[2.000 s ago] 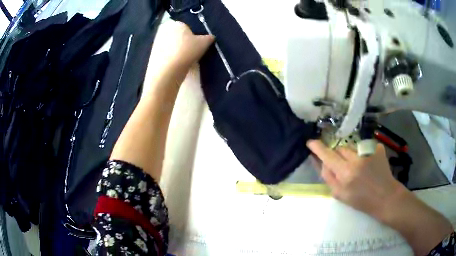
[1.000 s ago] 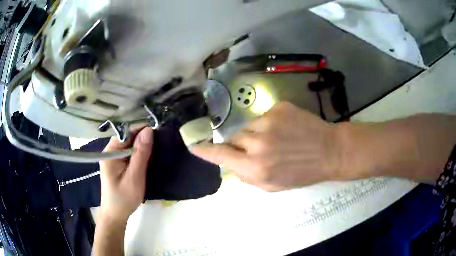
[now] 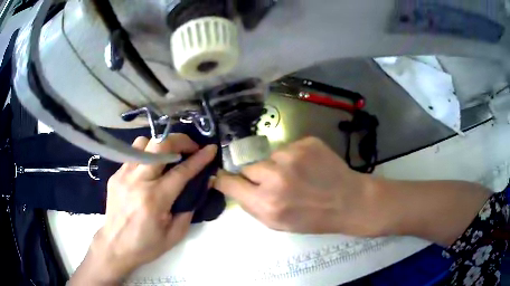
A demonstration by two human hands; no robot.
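Note:
The dark fabric panel [image 3: 61, 187] runs from the left edge to the needle area, with a straight metal zipper [image 3: 53, 168] ending at a silvery ring [image 3: 93, 167]. My left hand [image 3: 148, 204] lies on the panel and presses and gathers it, fingertips just left of the presser foot area [image 3: 237, 120]. My right hand [image 3: 302, 187] is at the fabric's right end, fingers bent beside the lower cream knob [image 3: 250, 151]. Its index fingertip touches the fabric edge near my left fingertips. The needle itself is hidden behind the machine parts and the knob.
The sewing machine head [image 3: 313, 33] spans the top, with a ribbed cream knob [image 3: 204, 47] and wire thread guides [image 3: 159, 124]. Red and black snips [image 3: 330, 99] with a black cord [image 3: 362, 139] lie right of the needle. A white scrap [image 3: 428, 86] lies upper right. A printed ruler [image 3: 319, 260] marks the table edge.
The view has moved closer to the needle area. My left hand has moved further over the fabric towards the needle, its fingertips now close to my right hand's. The fabric's free end looks more bunched.

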